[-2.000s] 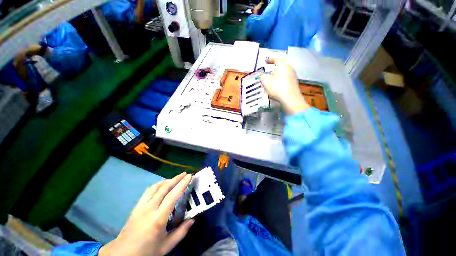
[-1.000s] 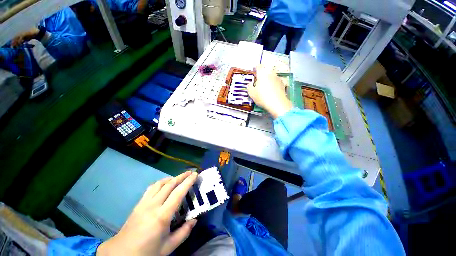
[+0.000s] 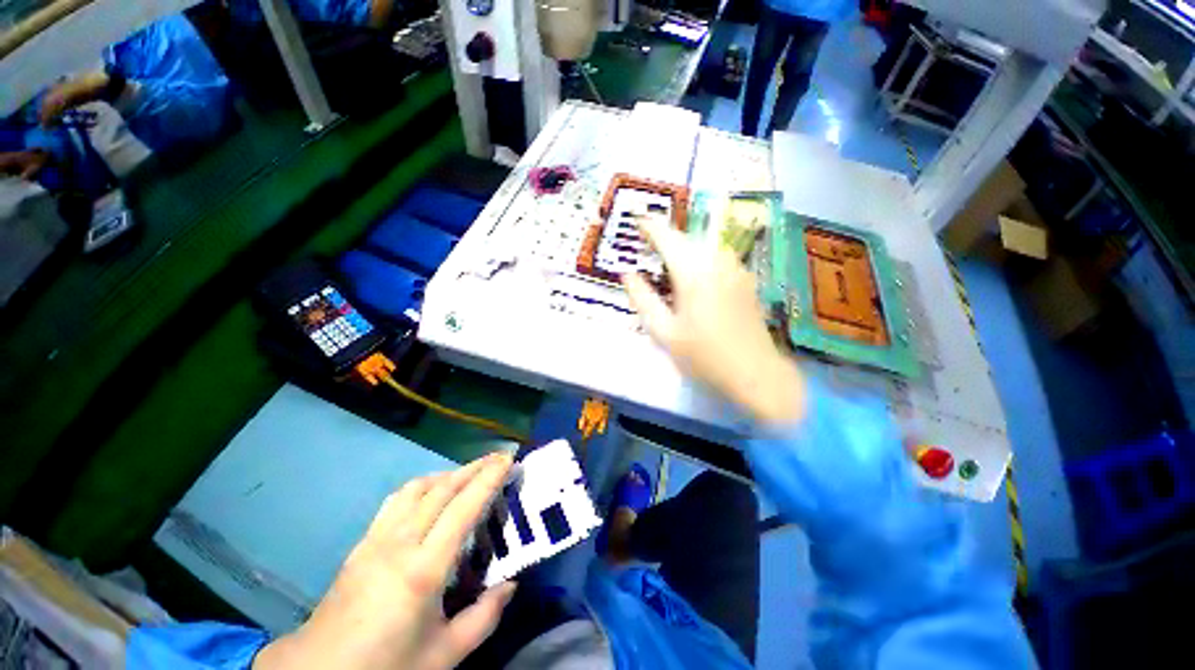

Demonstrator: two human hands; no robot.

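Note:
A white slotted plate [image 3: 633,232] lies in the recess of the left orange-brown jig [image 3: 603,262] on the white machine table. My right hand [image 3: 701,308] is over its right edge, blurred, fingers apart; it holds nothing that I can see. My left hand [image 3: 406,563], low in front of me, holds another white slotted plate [image 3: 547,508] between thumb and fingers; part of it is hidden by the hand. A green frame [image 3: 802,321] surrounds the right orange-brown jig [image 3: 845,285], whose recess shows no plate.
A yellow-green item [image 3: 744,225] lies between the jigs. A black keypad terminal [image 3: 328,325] with an orange plug, blue units [image 3: 393,249] and a light-blue sheet [image 3: 295,491] are on the left. A red button [image 3: 934,461] is at the table's front right. A person [image 3: 164,98] sits far left.
The plate that my right hand held has gone into the left jig. My right hand has opened and drawn back slightly from it. My left hand keeps its plate in about the same place.

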